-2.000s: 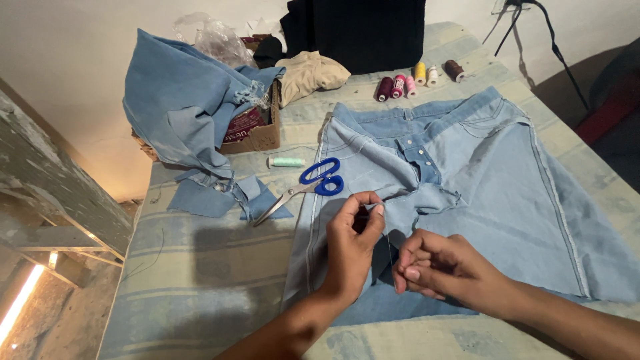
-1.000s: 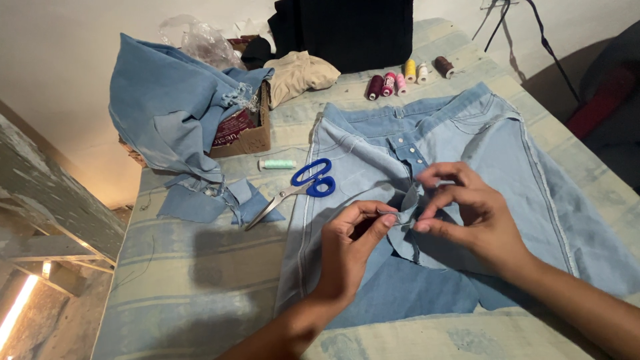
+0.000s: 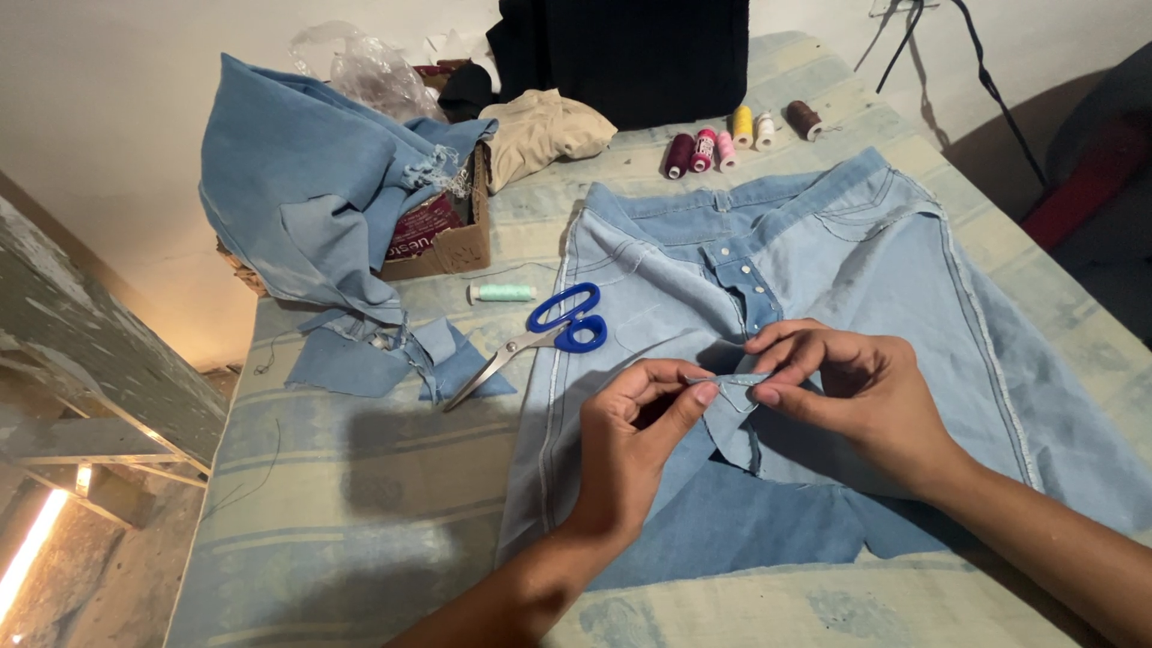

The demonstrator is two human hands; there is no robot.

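Note:
An inside-out light-blue denim garment (image 3: 864,261) with a button fly lies spread on the cloth-covered table. My left hand (image 3: 643,432) pinches a folded edge of the denim below the fly between thumb and fingers. Close beside it, my right hand (image 3: 841,387) grips the same edge, fingertips nearly meeting the left ones. Whether a needle is between the fingers cannot be told. Blue-handled scissors (image 3: 540,337) rest left of my hands, their handles on the garment and the blades over denim scraps (image 3: 351,360). A mint-green thread spool (image 3: 502,292) lies behind the scissors.
A cardboard box (image 3: 459,250) at the back left holds draped blue denim (image 3: 288,162). Beige fabric (image 3: 544,135) lies against it, near black fabric (image 3: 630,63). Several thread spools (image 3: 704,148) and a brown spool (image 3: 803,121) are near the back edge. A dark cord (image 3: 990,81) hangs by the wall.
Two seconds ago my hands were apart with a thread seemingly between them; now they are together at the denim edge. My right hand has moved up to the cloth.

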